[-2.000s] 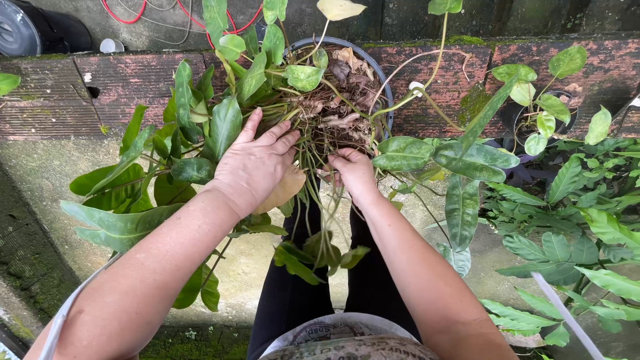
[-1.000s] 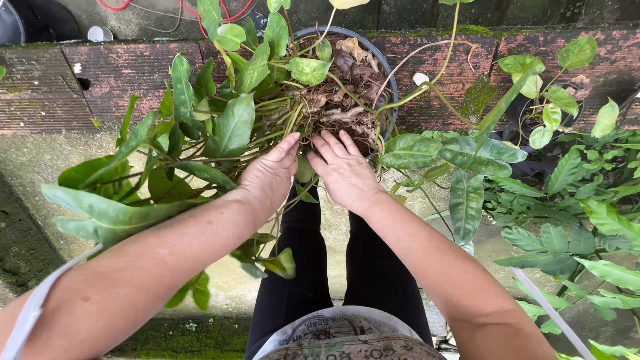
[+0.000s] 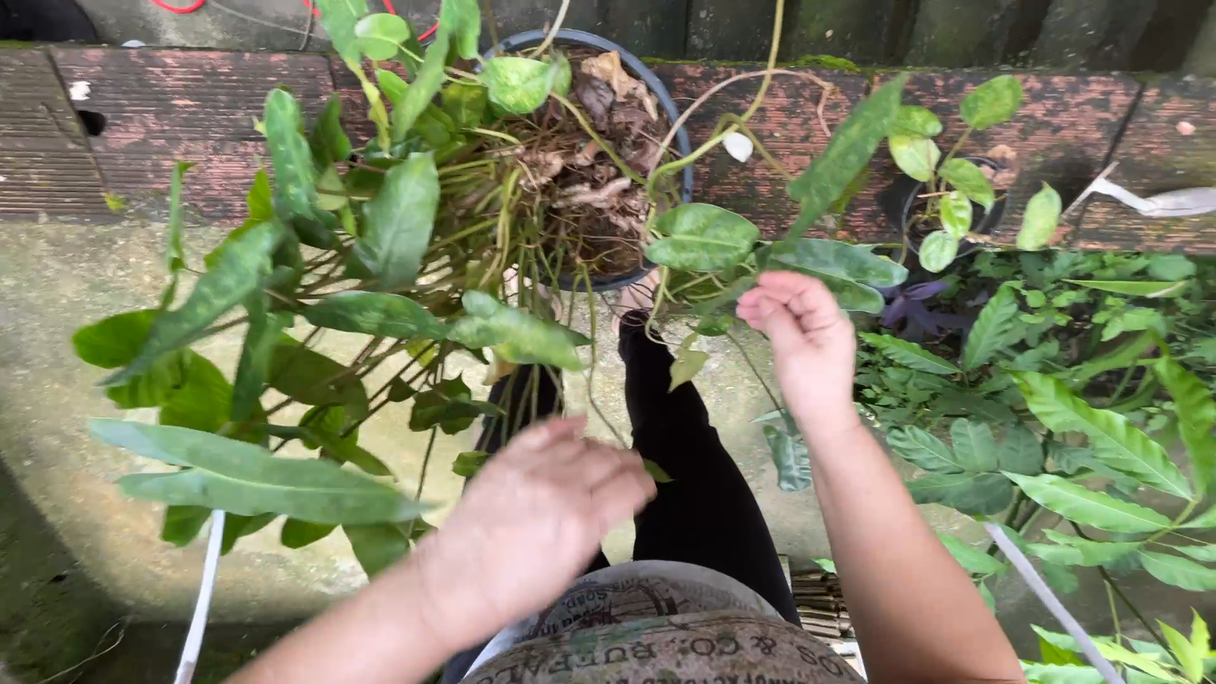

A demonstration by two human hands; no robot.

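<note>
A round dark plant pot (image 3: 684, 142) stands on the ledge, filled with brown roots and dry leaf litter (image 3: 598, 180). Long stems lean out of it to the left, bearing broad green leaves (image 3: 399, 223). My left hand (image 3: 556, 499) is blurred, low in front of my body, below the hanging stems; whether it holds anything is unclear. To the right of the pot, my right hand (image 3: 798, 328) has its fingers bent and fingertips together beside a long green leaf (image 3: 826, 261). Whether a leaf or stem lies between those fingers cannot be made out.
The pot rests on a weathered reddish ledge (image 3: 199, 123). A smaller potted plant (image 3: 959, 190) stands further right, near a white strip (image 3: 1159, 201). Leafy plants (image 3: 1083, 446) fill the lower right. Thin white cords (image 3: 201, 594) hang at both sides. Concrete floor (image 3: 66, 275) lies below the ledge.
Both hands have left the base of the stems at the pot's near edge. My left hand has come back toward my body, and my right hand has moved out to the right.
</note>
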